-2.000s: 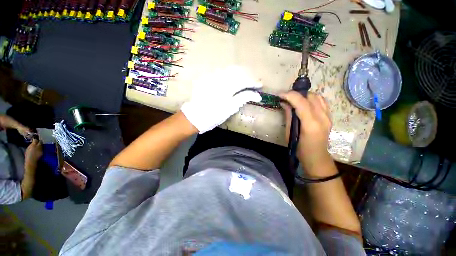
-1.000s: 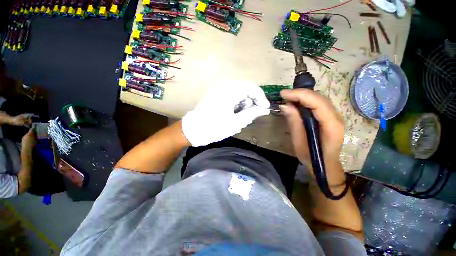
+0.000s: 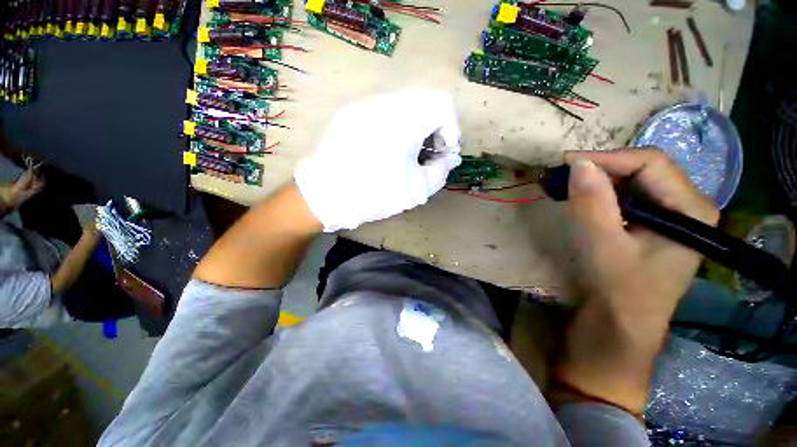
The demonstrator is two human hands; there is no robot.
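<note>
My left hand (image 3: 384,157), in a white glove, has its fingertips together at the left end of a small green circuit board (image 3: 474,171) near the table's front edge. Red and black wires trail right from the board. My bare right hand (image 3: 629,227) grips the black handle of a soldering iron (image 3: 690,234). The iron lies nearly level and points left, its blurred metal end close to the board's right end. Whether the tip touches the board cannot be told. Any solder wire in the glove is too small to tell.
A column of boards with yellow ends (image 3: 229,131) stands left; a stack of green boards (image 3: 533,52) lies behind my hands. Brown sticks (image 3: 677,57) and a grey round dish (image 3: 734,157) are right. A neighbouring person's arms (image 3: 70,253) and white wires (image 3: 124,234) are far left.
The iron has swung from pointing away from me to pointing left at the board. My right hand has moved right and turned. My gloved hand has shifted slightly left and away from me.
</note>
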